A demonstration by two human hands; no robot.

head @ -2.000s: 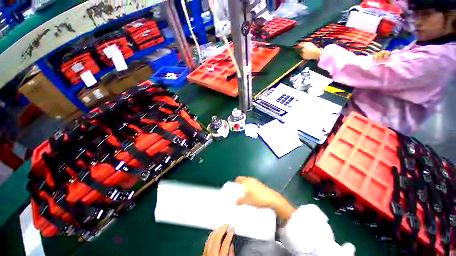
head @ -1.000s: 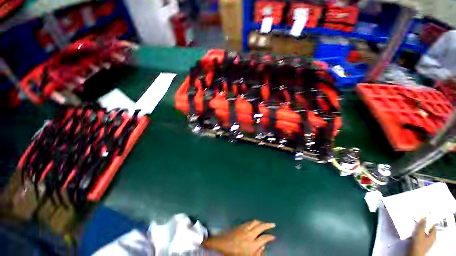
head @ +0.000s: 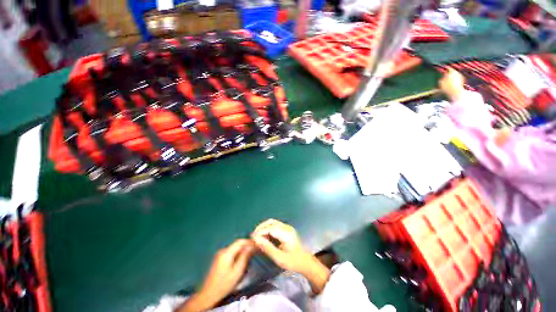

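Observation:
My left hand (head: pixel 229 265) and my right hand (head: pixel 283 245) meet at the fingertips above the near edge of the green bench (head: pixel 244 189). Their fingers are curled. A small dark patch shows inside the right hand's fingers; blur hides whether it is an object or shadow. Beyond them lies a red tray stack (head: pixel 171 122) draped with black strapped pieces with shiny metal parts. White papers (head: pixel 399 146) lie at the foot of the metal post.
Another red tray (head: pixel 448 228) with black pieces stands at right, and one (head: pixel 38 262) at the left edge. A white strip (head: pixel 27 161) lies at left. The post (head: pixel 381 58) rises beyond the papers. A person in a pink smock (head: pixel 506 146) reaches over trays at far right.
The view has swung back right. My right hand has left the papers by the post, where they now lie, and my hands have come together. The white sheet held two seconds ago is no longer in them.

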